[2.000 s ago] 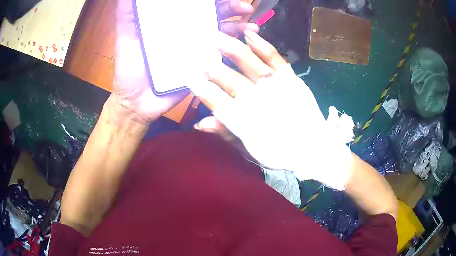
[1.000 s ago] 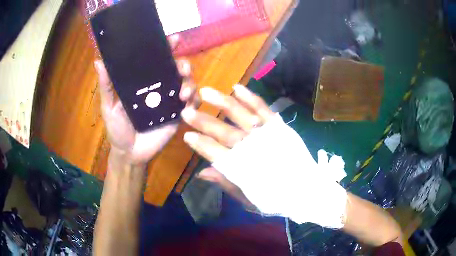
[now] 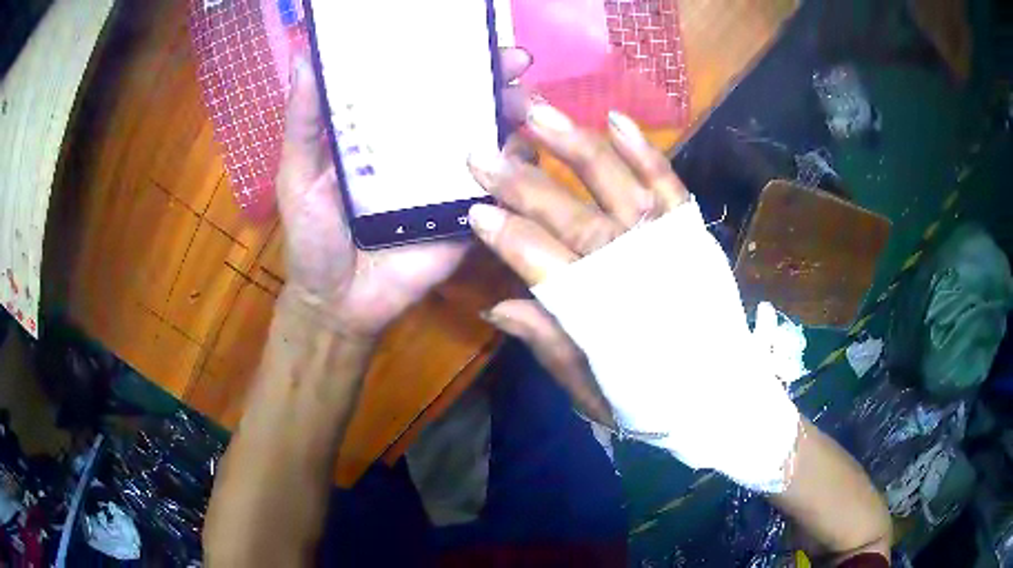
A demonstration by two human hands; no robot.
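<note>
A smartphone (image 3: 405, 122) with a bright white screen and dark edges lies in my left hand (image 3: 333, 239), palm up; its top is cut off by the frame's upper edge. My right hand (image 3: 655, 311), wrapped in a white gauze bandage, is at the phone's lower right. One fingertip is over the screen's lower right edge; whether it touches cannot be told. My right thumb and fingers are apart and hold nothing. A pink zip document pouch (image 3: 650, 83) with a grid pattern lies on the table behind the phone, partly hidden by it.
The orange-brown wooden table (image 3: 144, 222) has a curved pale board (image 3: 44, 133) at its left. A wooden stool (image 3: 816, 253) stands on the green floor to the right. A green sack (image 3: 966, 316) lies beyond yellow-black floor tape. Crumpled plastic bundles lie at lower right and lower left.
The phone screen has gone from a dark display with a round white button to a white page. The phone and both hands sit further right in view, and more tabletop and pouch show.
</note>
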